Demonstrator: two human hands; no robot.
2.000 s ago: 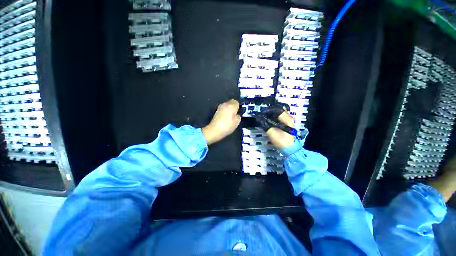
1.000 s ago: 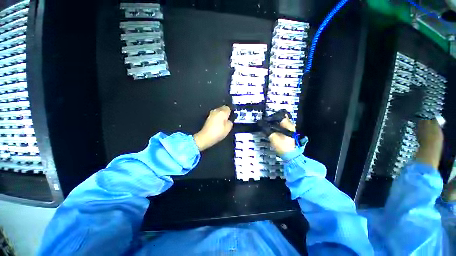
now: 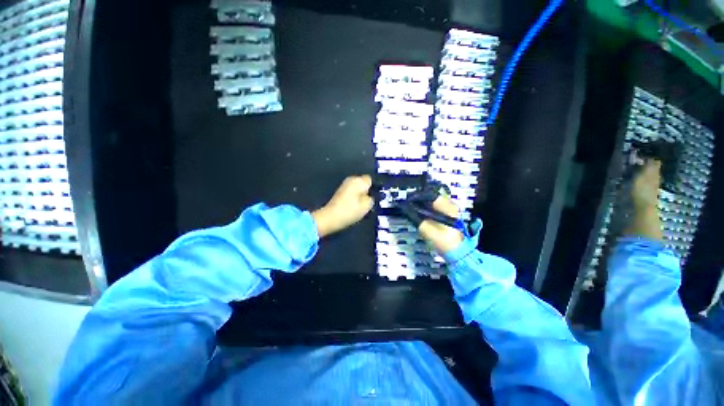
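Observation:
My left hand (image 3: 349,205) is closed on the left end of a small silver metal part (image 3: 394,195) and holds it above the black tray (image 3: 317,63). My right hand (image 3: 439,222) is closed around a black air blow gun (image 3: 427,204), whose front is at the part's right side. Behind and in front of the held part lies a column of silver parts (image 3: 399,127), and a longer column (image 3: 462,95) stands right beside it. A shorter column of parts (image 3: 247,70) lies at the tray's back left. My fingertips are small and partly hidden.
A tray full of parts (image 3: 32,143) is at the far left. At the right is another tray with rows of parts (image 3: 687,174) and another person's hand and blue sleeve (image 3: 647,270). A blue coiled hose (image 3: 516,59) runs down from the back edge, near the green bench (image 3: 635,24).
The other person's hand at the right has moved back and left over the tray. My hands stay around the part, with the black tool now tilted across its right side. The view has shifted slightly.

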